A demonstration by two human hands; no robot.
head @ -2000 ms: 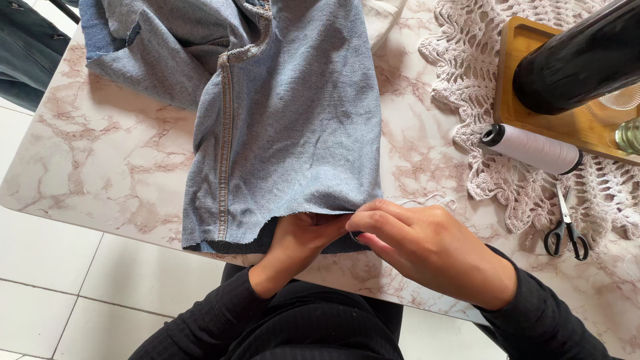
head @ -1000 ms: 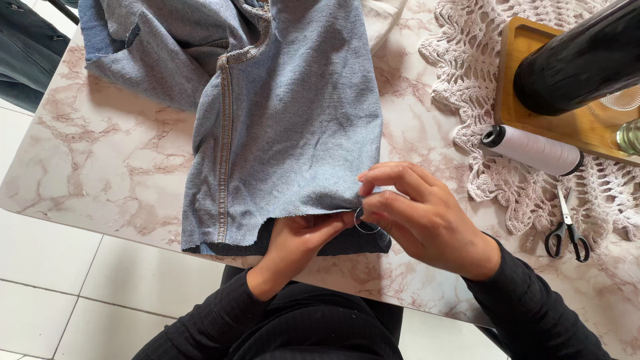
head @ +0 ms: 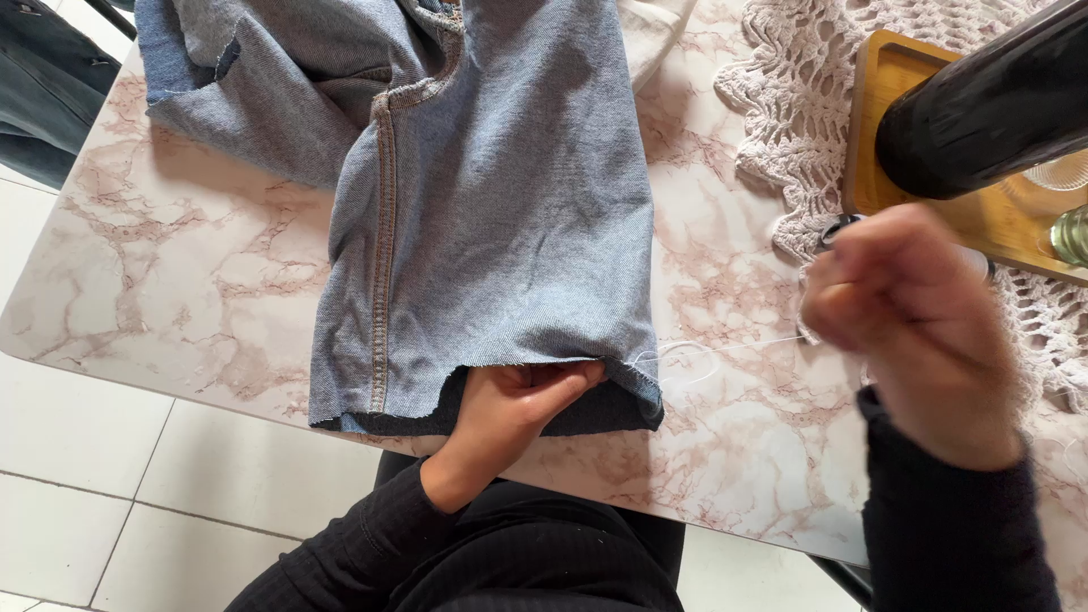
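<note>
A light blue denim garment (head: 510, 212), seams showing, lies on the marble-patterned table with its raw cut leg edge toward me. My left hand (head: 527, 404) reaches into the leg opening and pinches the cut edge between thumb and fingers. Off to the right, my right hand (head: 909, 314) is raised and blurred, its fingers closed together. From the denim edge a white thread (head: 739, 346) runs taut toward that hand, with loose loops lying near the fabric. Whether a needle is between the right fingers cannot be made out. The thread spool is mostly hidden behind this hand.
A crocheted cloth (head: 786, 144) covers the table's right side. On it stands a wooden tray (head: 867, 110) with a dark cylindrical bottle (head: 960, 110) and a green glass jar (head: 1073, 236). Dark clothing (head: 51, 93) hangs at the upper left, beyond the table edge.
My right hand has moved from the denim edge out to the right, drawing the thread, and now covers the scissors and most of the spool. The left hand still holds the edge.
</note>
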